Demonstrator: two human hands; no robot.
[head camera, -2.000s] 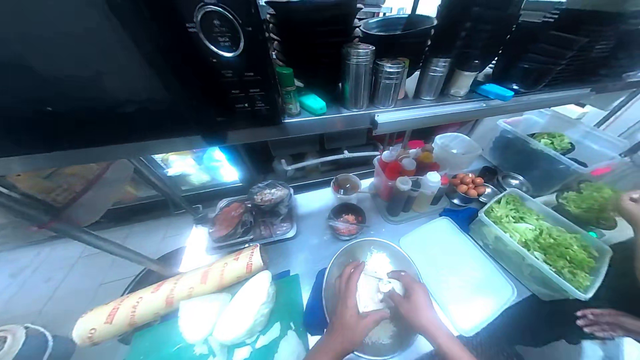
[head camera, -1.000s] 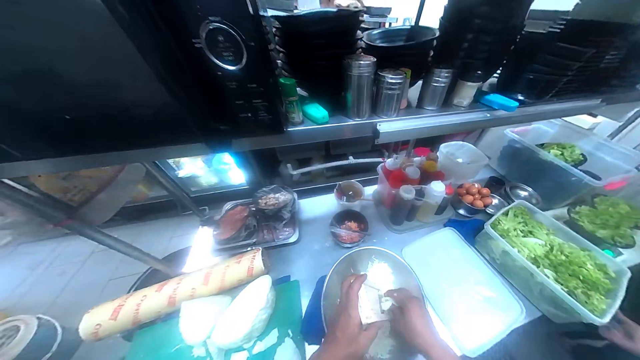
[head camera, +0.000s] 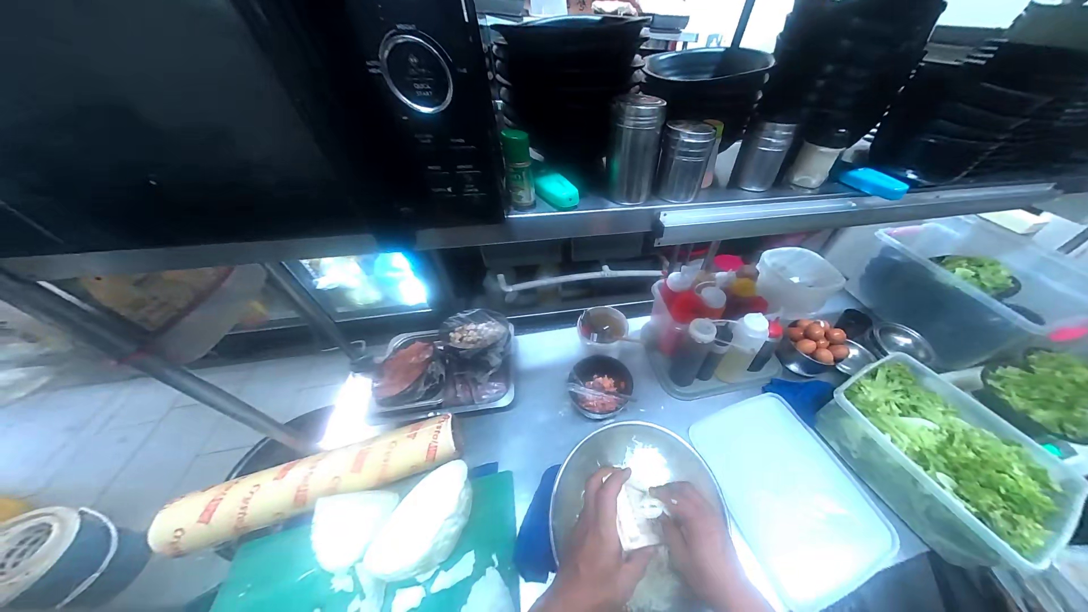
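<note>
Over a metal bowl (head camera: 576, 476) at the bottom centre, my left hand (head camera: 595, 535) grips a whitish block-like piece (head camera: 636, 514) from the left. My right hand (head camera: 693, 531) touches its right side, fingers bent around a small pale bit at the top. Whether the right hand grips anything firmly is not clear. White shreds (head camera: 646, 463) lie in the bowl. To the left, large peeled white vegetable pieces (head camera: 421, 523) and scraps rest on a green cutting board (head camera: 272, 569). A pale plastic lid or tray (head camera: 790, 493) lies right of the bowl.
A roll of plastic wrap (head camera: 306, 483) lies behind the board. Behind the bowl stand a small bowl of pinkish food (head camera: 600, 387), a metal tray (head camera: 510, 399) and a sauce-bottle bin (head camera: 680, 393). Eggs (head camera: 818, 342) and a lettuce container (head camera: 926, 510) are at right. A shelf edge (head camera: 586, 223) crosses above.
A person's hand, seen at the right edge in both earlier frames, is out of view now. My hands remain at the whitish piece over the bowl, with small shifts of the fingers.
</note>
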